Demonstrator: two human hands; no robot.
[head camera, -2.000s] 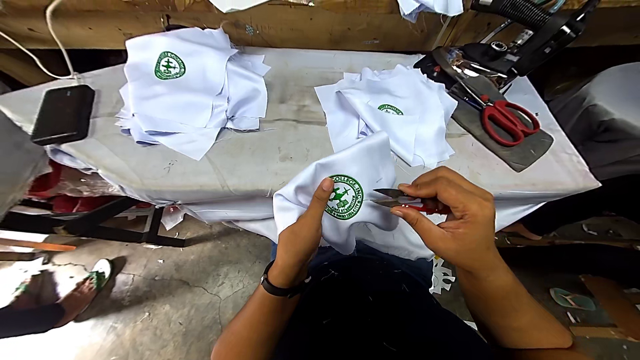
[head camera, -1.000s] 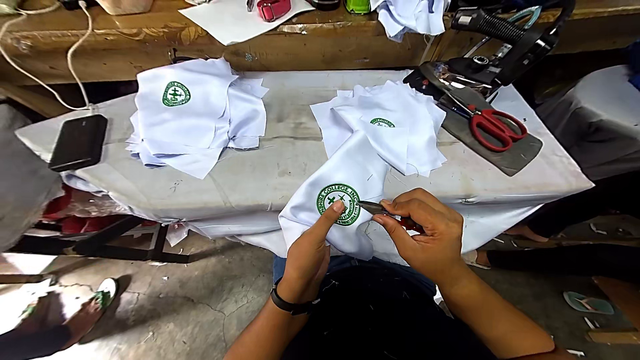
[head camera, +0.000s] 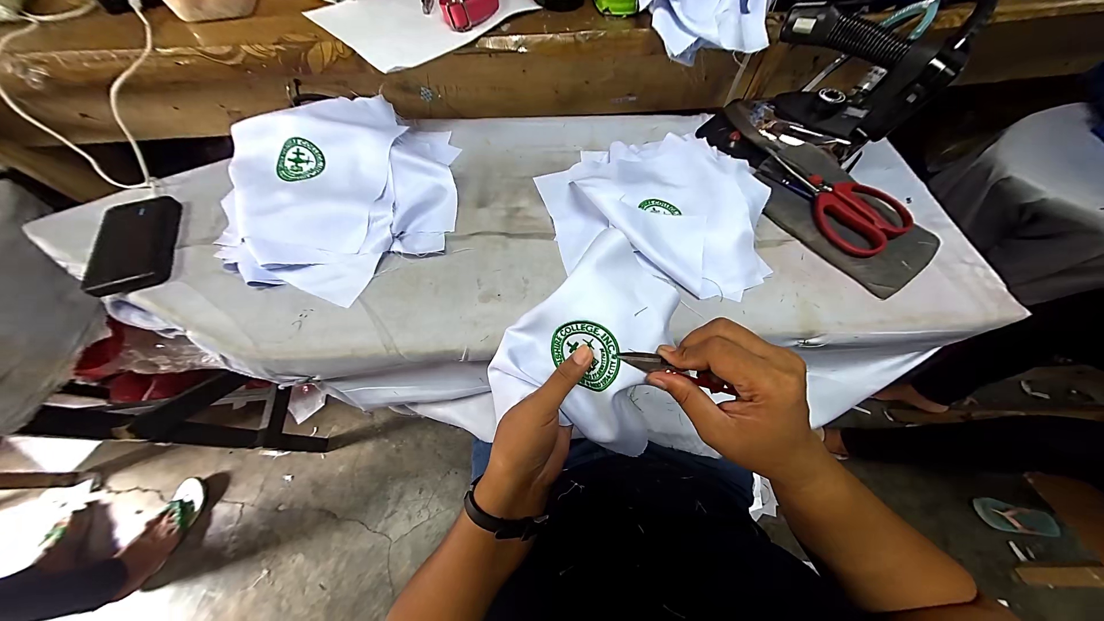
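Observation:
My left hand (head camera: 539, 431) grips a white cloth piece (head camera: 595, 285) from below, its thumb pressed on the round green embroidered emblem (head camera: 586, 355). In my right hand (head camera: 746, 392) is a small pair of thread snips (head camera: 647, 360) with red on the handle; the blade tips are at the emblem's right edge. Beyond the held cloth, and touching it, lies a pile of white cloth pieces (head camera: 673, 216), a similar green emblem partly visible on top. Another pile of white pieces (head camera: 319, 198) with a green emblem lies at the left.
Red-handled scissors (head camera: 862, 220) lie on a dark grey board (head camera: 906, 259) at the right, beside a black device with a ribbed part (head camera: 862, 39). A black power bank (head camera: 134, 246) with a white cable sits on the cloth-covered table (head camera: 483, 302). A person's foot (head camera: 168, 526) shows lower left.
The snips' blades, visibly apart two seconds ago, now look closer together. My left thumb has moved from the emblem's edge onto its middle.

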